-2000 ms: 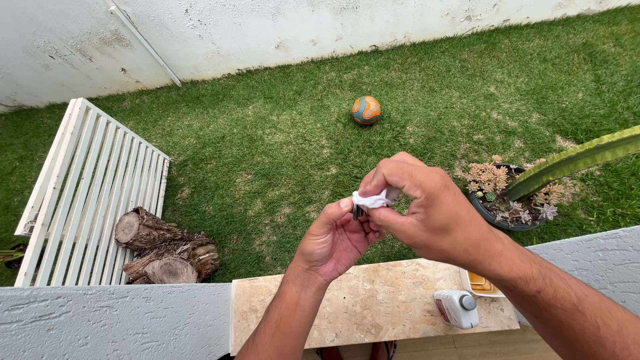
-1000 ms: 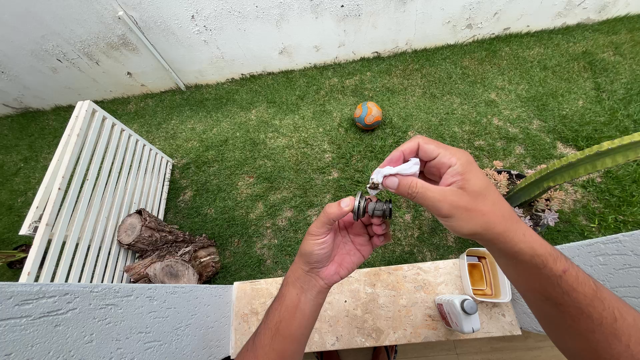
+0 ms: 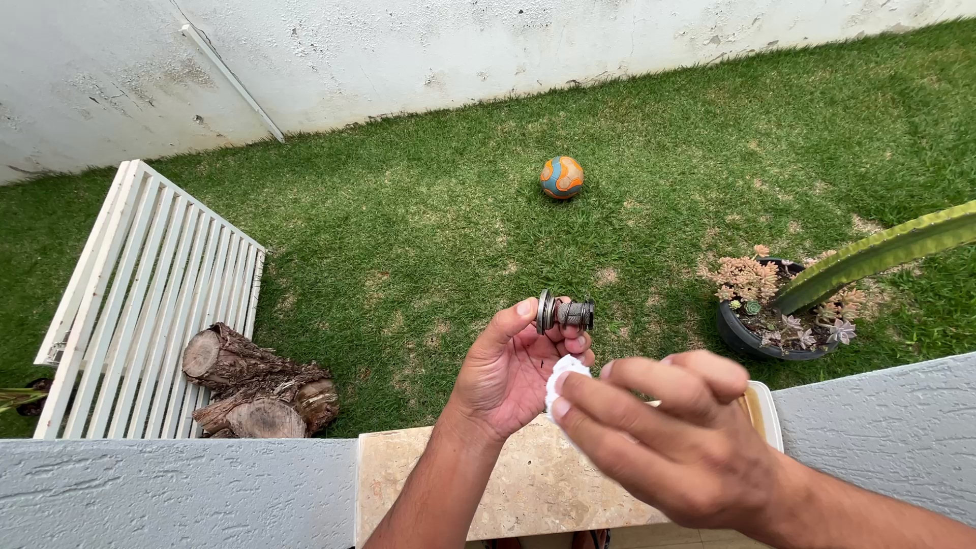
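Between the thumb and fingers of my left hand (image 3: 515, 374) is a small metal part (image 3: 564, 313), a spool-like piece with a wide ringed flange at its left end and a mesh-like middle. The part lies roughly level above my open palm. My right hand (image 3: 679, 435), somewhat blurred, pinches a crumpled white cloth or paper wipe (image 3: 564, 380) just below the part, by the left palm. The wipe and the metal part are apart.
Under my hands runs a stone ledge (image 3: 427, 473). A white plastic container (image 3: 765, 412) is partly behind my right hand. Beyond are textured low walls (image 3: 175, 488), cut logs (image 3: 259, 381), a white slatted panel (image 3: 152, 305), a ball (image 3: 561, 178) and a potted cactus (image 3: 877, 255) on grass.
My right hand with the wipe has moved down, away from the metal part, to beside my left palm. The white bottle seen earlier on the ledge is now hidden.
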